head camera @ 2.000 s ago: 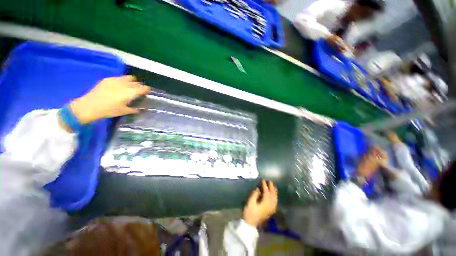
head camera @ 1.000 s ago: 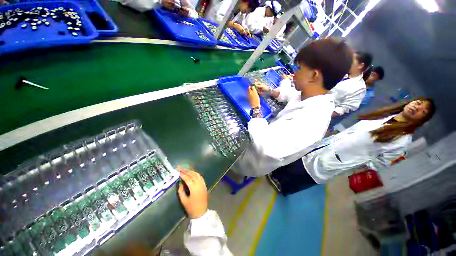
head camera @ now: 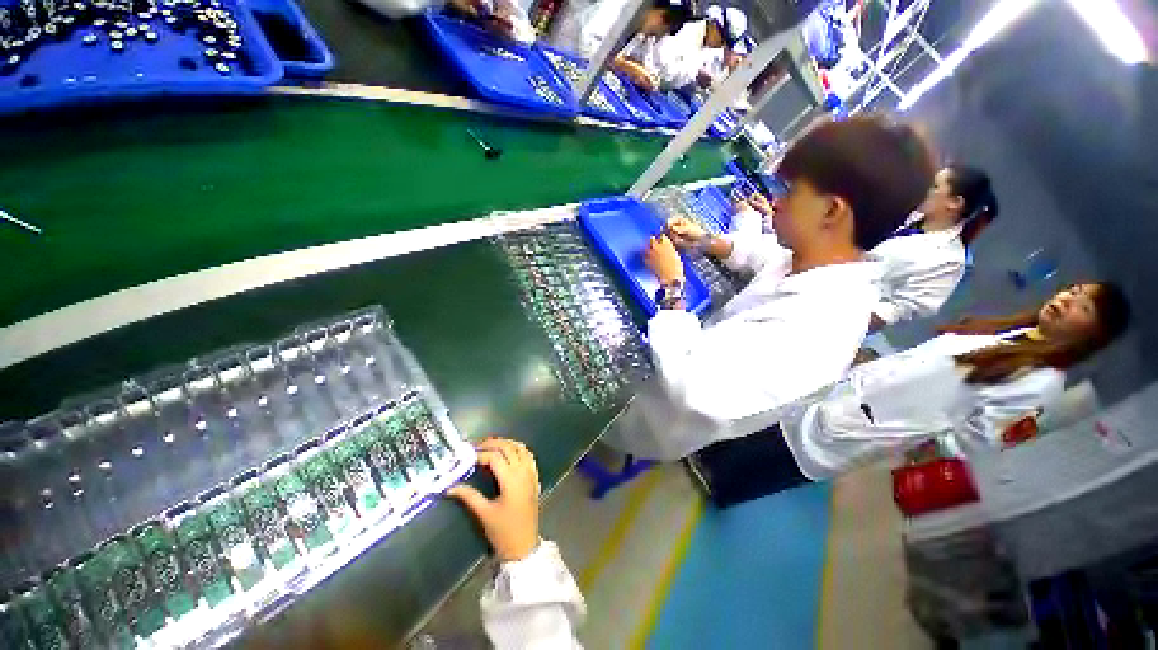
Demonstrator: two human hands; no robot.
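Observation:
A clear blister tray [head camera: 191, 413] lies on the dark green bench mat at the lower left, cut off by the picture's left edge. Its far row of slots looks without boards. Its near row holds several narrow green circuit boards [head camera: 263, 514]. My right hand [head camera: 508, 498] is at the tray's near right corner, with thumb and fingers apart and the fingertips at the tray's edge. No part shows in it. My left hand is out of the picture.
A second blister tray [head camera: 572, 311] with green boards lies further right, beside a blue bin [head camera: 625, 249] and a seated co-worker [head camera: 787, 305]. The green conveyor belt [head camera: 318, 178] carries dark parts. Blue bins [head camera: 140, 89] stand across it. Another person [head camera: 927, 394] stands at right.
The view has swung right since the first frame, and my left hand has left the picture. Since the second frame, my right hand's thumb has moved out from the fingers at the tray corner.

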